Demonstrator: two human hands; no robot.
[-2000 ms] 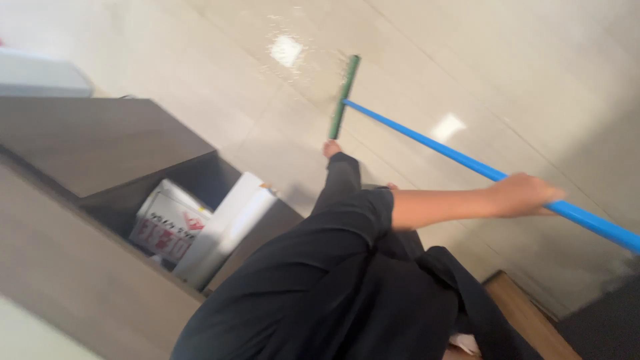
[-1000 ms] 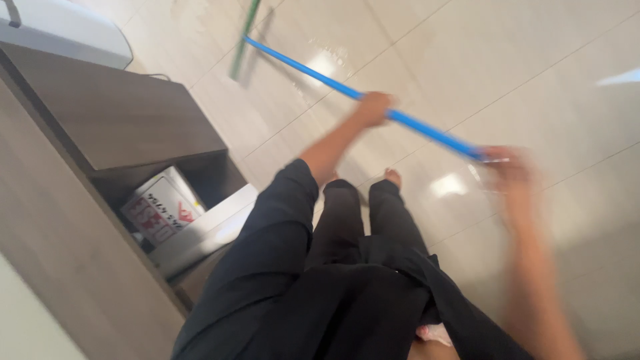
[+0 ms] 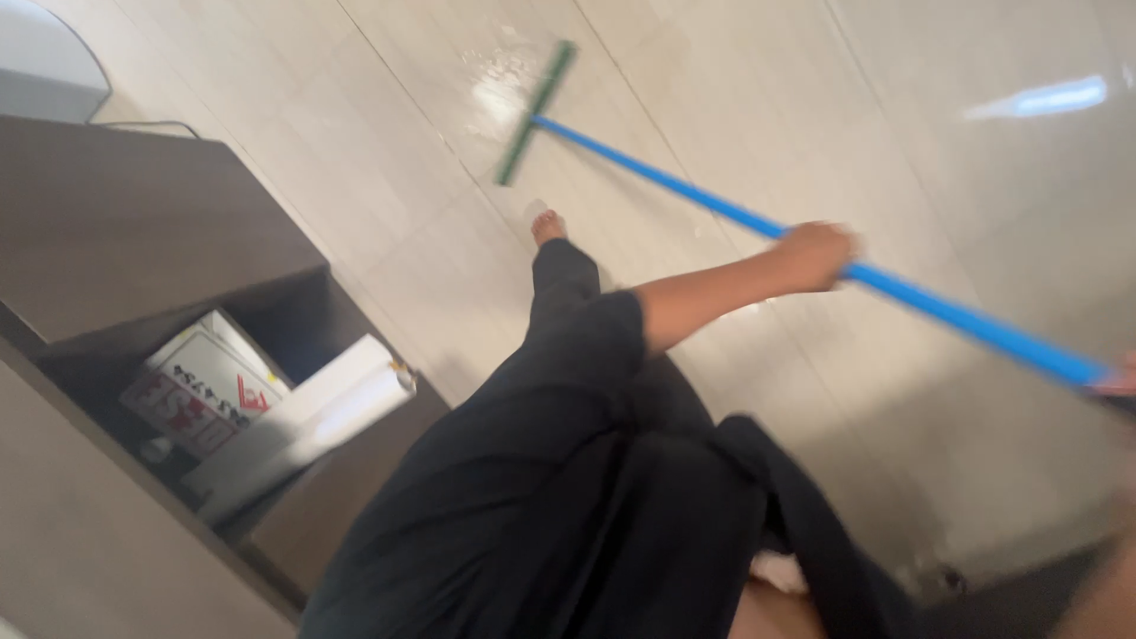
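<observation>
A long blue pole (image 3: 657, 173) slants across the head view, with a green floor squeegee head (image 3: 536, 114) at its far end. The squeegee head lies on the tiled floor beside a wet, shiny patch. My left hand (image 3: 812, 256) is closed around the middle of the pole. At the right edge of the view, my right hand (image 3: 1120, 377) grips the pole's near end; most of this hand is cut off by the frame. Both hands are somewhat blurred.
On the left stands a brown wooden cabinet (image 3: 151, 213) whose open compartment holds a printed box (image 3: 209, 382) and a long white carton (image 3: 306, 417). Behind it are a white rounded object (image 3: 44, 67) and a cable. My bare foot (image 3: 548, 227) is near the squeegee head.
Since one second ago both hands have moved with the pole toward the right, and the squeegee head has come nearer to my feet. The view has shifted too.
</observation>
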